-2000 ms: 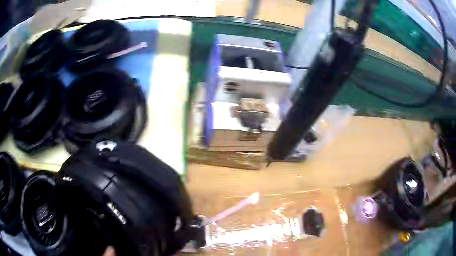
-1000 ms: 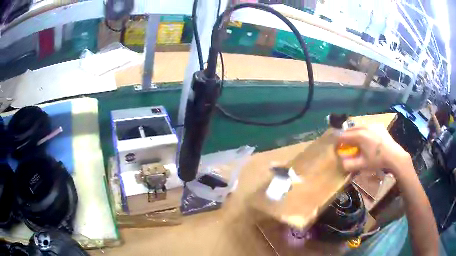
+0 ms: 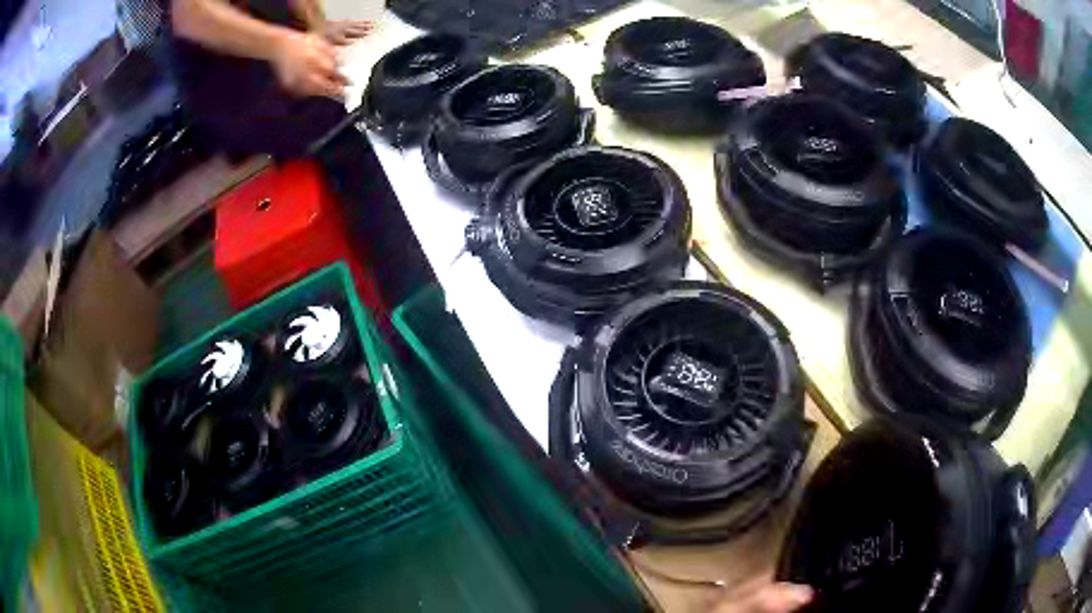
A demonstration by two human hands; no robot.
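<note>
A black portable fan [image 3: 898, 515] is tilted at the bottom right, its dark round face and digital display turned towards the left. My left hand [image 3: 772, 595] is cut off by the bottom edge; only fingertips show, gripping the fan's lower left rim. My right hand is not in view. Another fan [image 3: 689, 383] with radial blades and a lit display lies flat just left of the held one.
Several more fans [image 3: 587, 210] stand on the bench and on the cream and blue foam pad [image 3: 766, 258]. A green crate [image 3: 287, 509] with black parts and white impellers is lower left, a red stool-like box [image 3: 275, 228] behind it. Another person's hand [image 3: 314, 62] is at the top left.
The view has swung left from the screw feeder and driver to the fans and crate. My right hand, seen holding a brown board a second ago, is out of view.
</note>
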